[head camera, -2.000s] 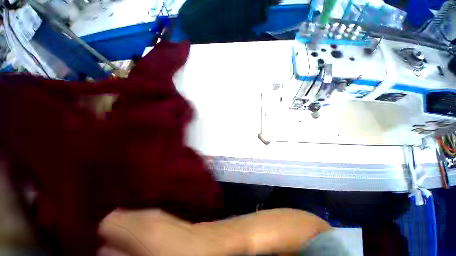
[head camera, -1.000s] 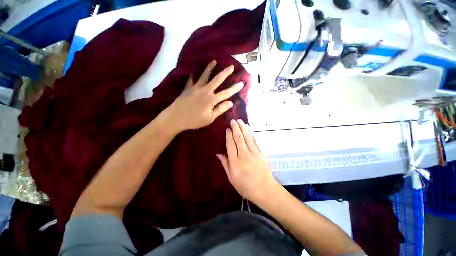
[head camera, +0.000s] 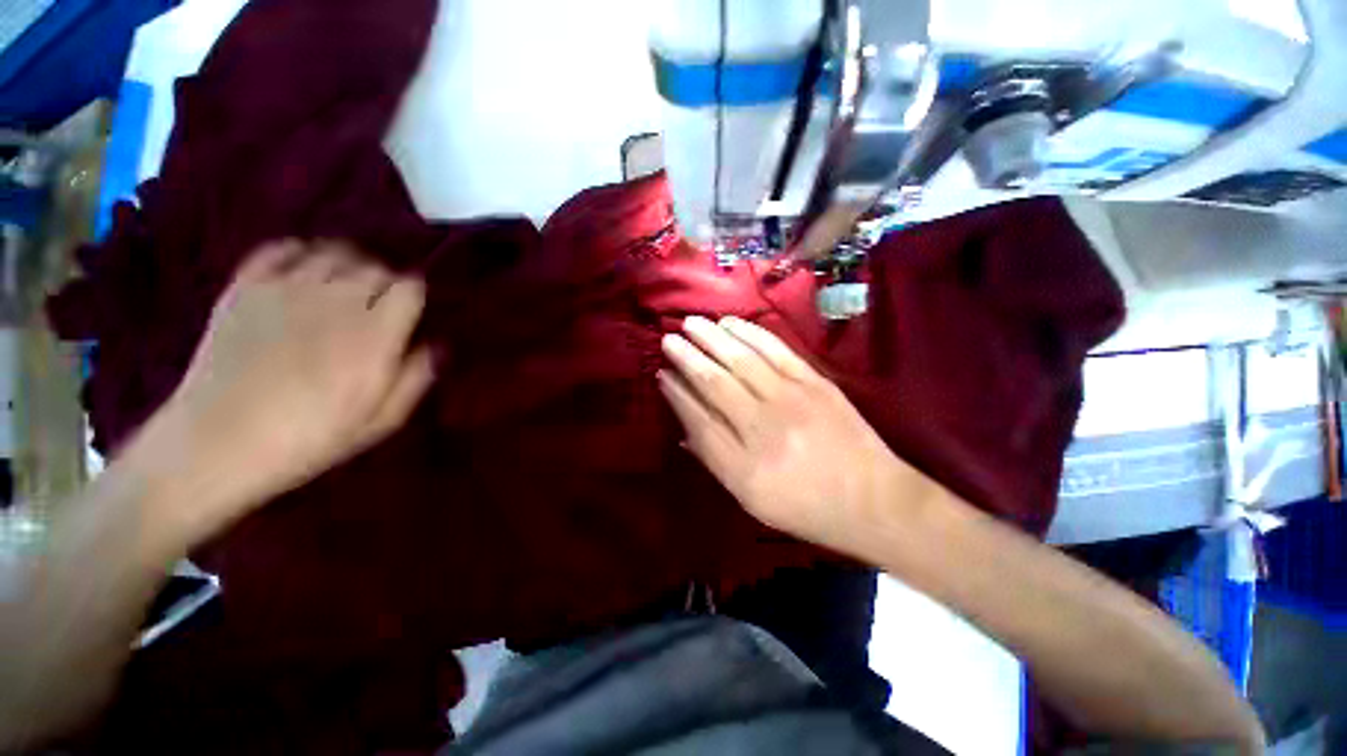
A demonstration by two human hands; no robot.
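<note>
A dark wine-red garment (head camera: 517, 473) covers the left and middle of the table. Part of it is bright red under the lamp at the needle area (head camera: 783, 273), and a smoother panel (head camera: 975, 340) lies right of it under the machine head. My right hand (head camera: 768, 421) lies flat on the cloth just below the presser foot, fingers pointing up-left. My left hand (head camera: 318, 347) is on the cloth at the left, fingers curled and blurred; whether it grips a fold cannot be told.
The white sewing machine head (head camera: 1123, 89) with blue stripe fills the top right. The white table edge with printed ruler (head camera: 1145, 465) shows at right, with a white tie (head camera: 1248, 495) and a blue basket (head camera: 1300, 569) below.
The cloth has moved right, under the machine head and past the needle. My left hand has moved left, away from my right hand, and its fingers have curled. The view is closer.
</note>
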